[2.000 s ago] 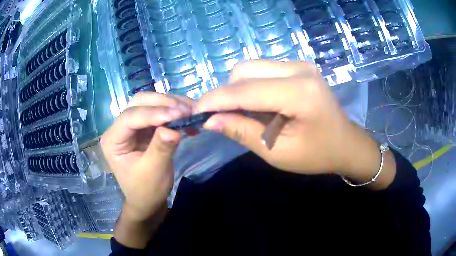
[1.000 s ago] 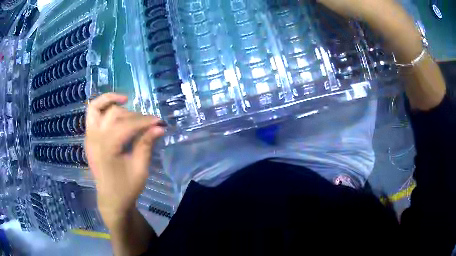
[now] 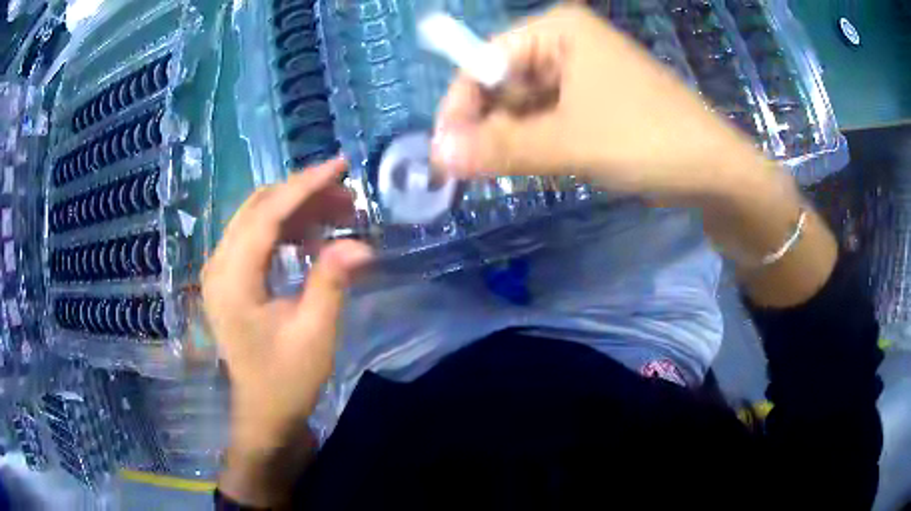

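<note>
My right hand (image 3: 559, 120) holds a round disc (image 3: 418, 180), likely a speaker driver, by its right edge. The disc is blurred and shows a pale ring face. A flat silver strip (image 3: 464, 48), likely the tweezers, sticks out from the same hand. My left hand (image 3: 285, 289) is just left of the disc, thumb and fingers apart, with nothing seen in it. Both hands are over the near edge of the main blister tray (image 3: 499, 222), which has clear slots in the middle and dark discs at left and right.
The side blister tray (image 3: 180, 235) with rows of black discs lies at left on the green mat (image 3: 215, 120). More clear trays (image 3: 165, 419) are stacked at lower left. A small round disc (image 3: 849, 32) lies at upper right. A blue thing (image 3: 509, 280) shows below the tray edge.
My right hand has come back from the tray's upper right and now holds a disc near my left hand. My left thumb and fingers, close together a second ago, have opened.
</note>
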